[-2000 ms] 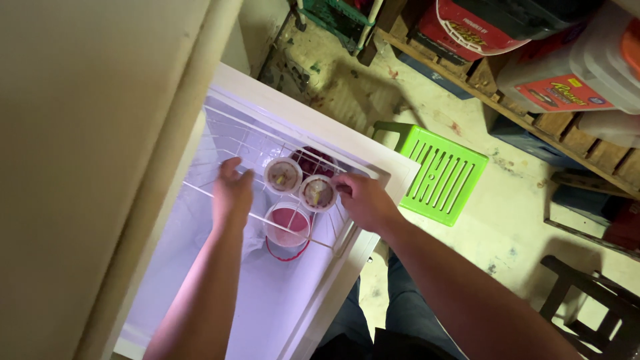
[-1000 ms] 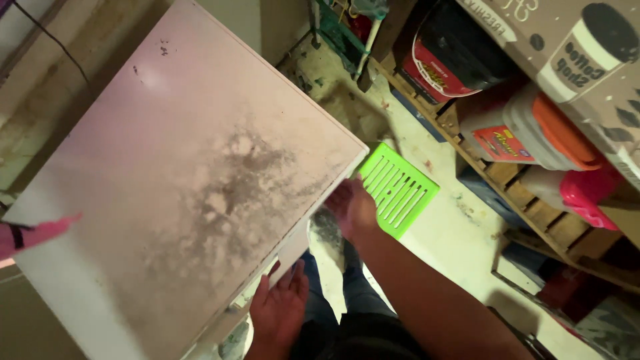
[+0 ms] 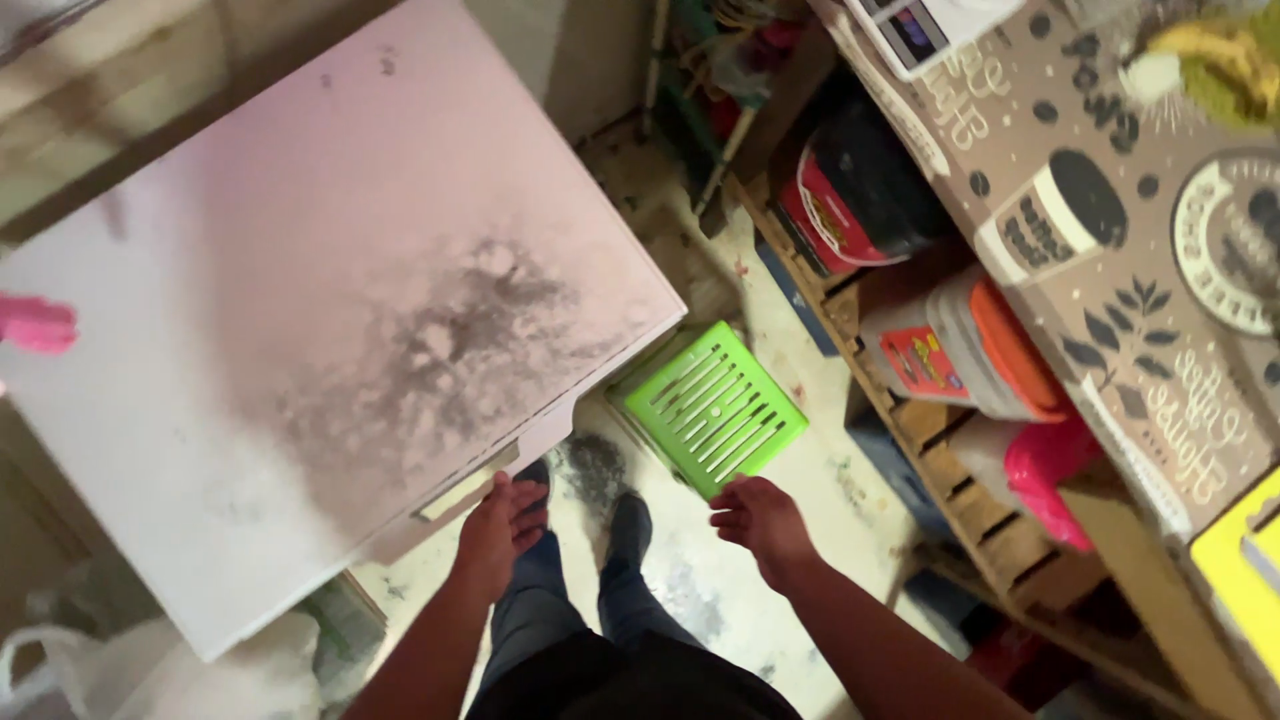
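The closed white lid of a chest freezer [image 3: 350, 200], marked with dark stains, fills the left of the head view. My left hand [image 3: 502, 520] is beside the freezer's front edge, near the handle [image 3: 545, 430], fingers apart and holding nothing. To the right, my right hand [image 3: 760, 525] hangs over the floor by the near corner of a green slotted plastic stool [image 3: 715, 410]; its fingers are slightly curled with nothing in them. The freezer's inside is hidden under the lid.
A wooden slatted shelf [image 3: 925, 425] on the right holds a black-lidded tub [image 3: 865, 190] and an orange-lidded container [image 3: 1015, 350]. Above it is a table with a coffee-print cloth [image 3: 1140, 290]. A pink object [image 3: 38, 323] lies on the lid's left side. A plastic bag [image 3: 190, 670] is lower left.
Two seconds ago the freezer was open, with both hands inside near round containers; now its lid is down. Since one second ago my right hand has moved away from the freezer's edge.
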